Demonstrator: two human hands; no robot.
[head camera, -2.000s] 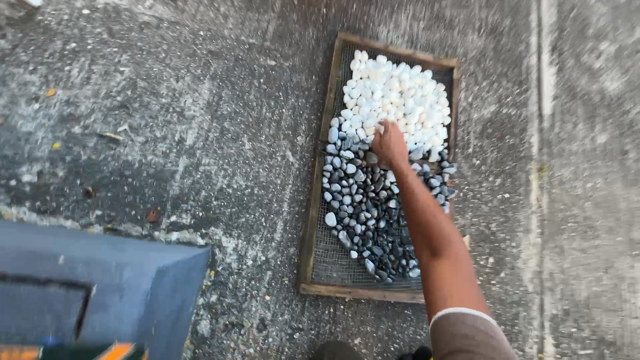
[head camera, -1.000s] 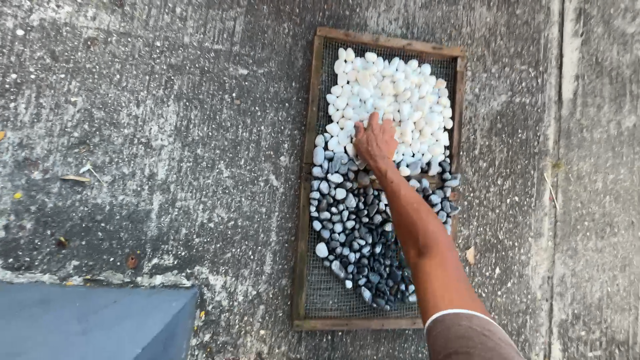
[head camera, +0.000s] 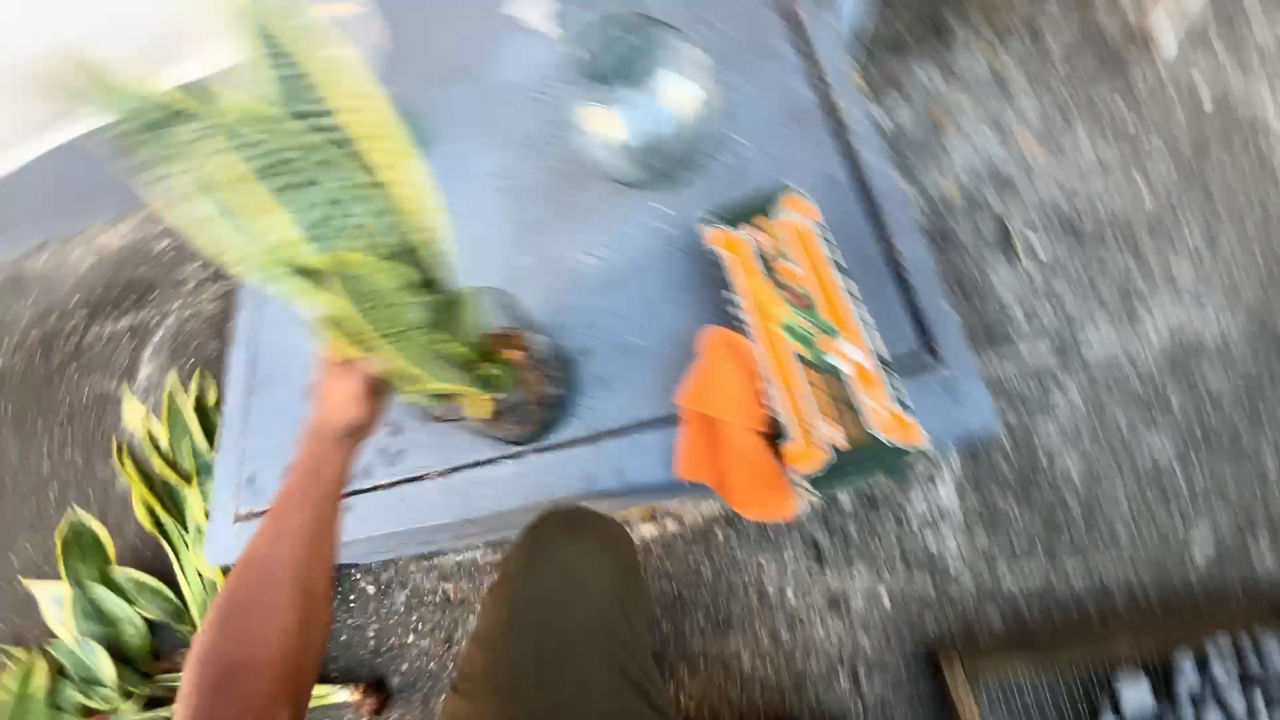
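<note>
My left hand (head camera: 347, 395) is at the base of the tall, yellow-edged leaves of a snake plant (head camera: 340, 220), left of centre. The leaves hide most of the fingers, and blur leaves unclear whether they grip. Close to the hand, a round clear container (head camera: 525, 385) with brown material inside stands on a blue-grey slab (head camera: 600, 290), the plant's base overlapping it. Further back on the slab sits a shiny glass-like bowl or globe (head camera: 645, 100). My right hand is out of view.
An orange-and-green printed packet (head camera: 805, 330) and an orange cloth or glove (head camera: 735, 430) lie at the slab's near right edge. More snake plants (head camera: 110, 590) are at the lower left. A wood-framed mesh tray (head camera: 960, 685) with stones shows at the bottom right.
The view has swung left from the stone tray to the slab. The right hand, earlier on the white pebbles, has left view; the left hand and the snake plant have come into view.
</note>
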